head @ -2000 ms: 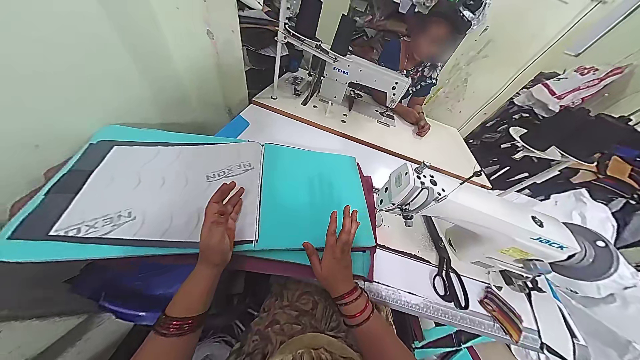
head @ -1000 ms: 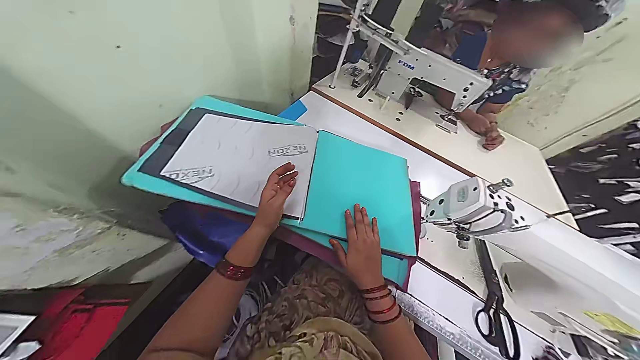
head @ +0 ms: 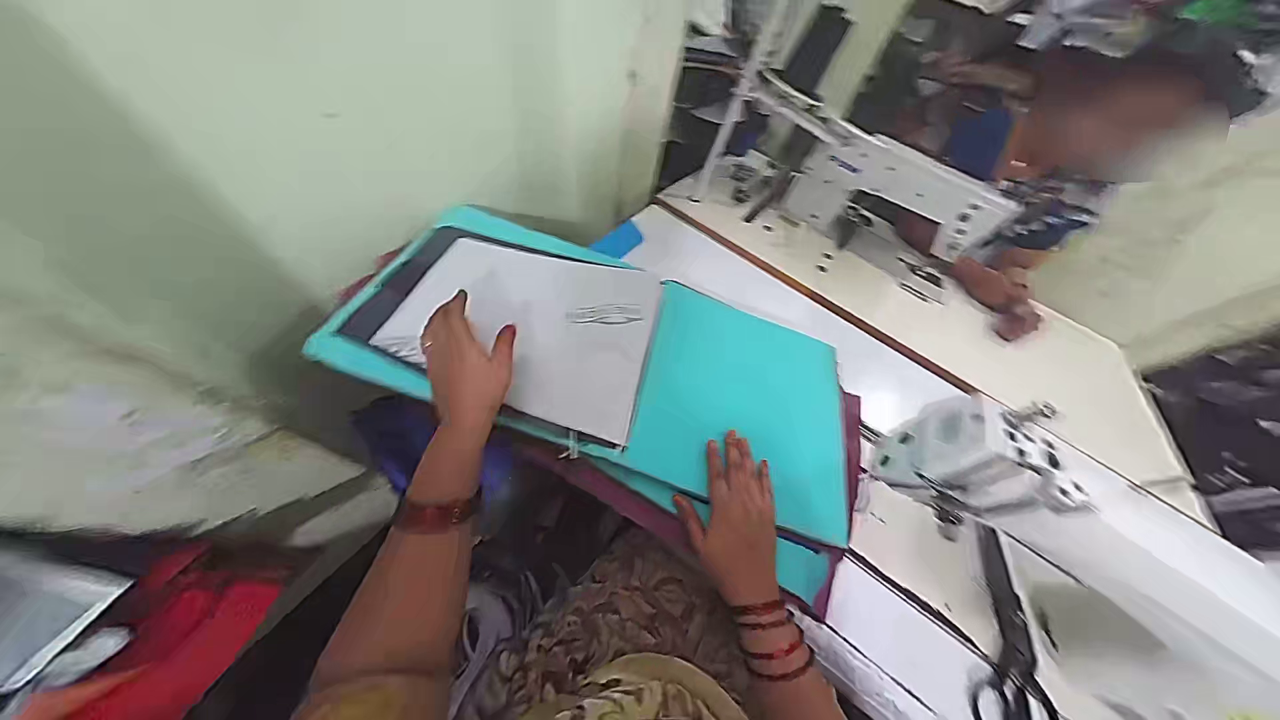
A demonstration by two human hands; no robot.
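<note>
My left hand (head: 468, 365) rests, fingers spread, on a white printed sheet (head: 570, 345) near its left end. That sheet lies on a dark panel over turquoise fabric (head: 750, 400), with more turquoise and maroon layers beneath. My right hand (head: 738, 510) lies flat with fingers spread on the front edge of the turquoise fabric, right of the sheet. Neither hand grips anything. Right of the fabric is the head of a white sewing machine (head: 970, 450). The picture is somewhat blurred.
Black scissors (head: 1012, 640) lie beside the near sewing machine. A second sewing machine (head: 890, 190) stands on the table (head: 1060, 370) beyond, where a person sits with their hands near it. A pale wall (head: 330, 120) rises behind the fabric. Red cloth (head: 210, 630) is at lower left.
My left hand has moved left across the white sheet, from near its right part to its left end. My right hand stays at the turquoise fabric's front edge. The view has swung left.
</note>
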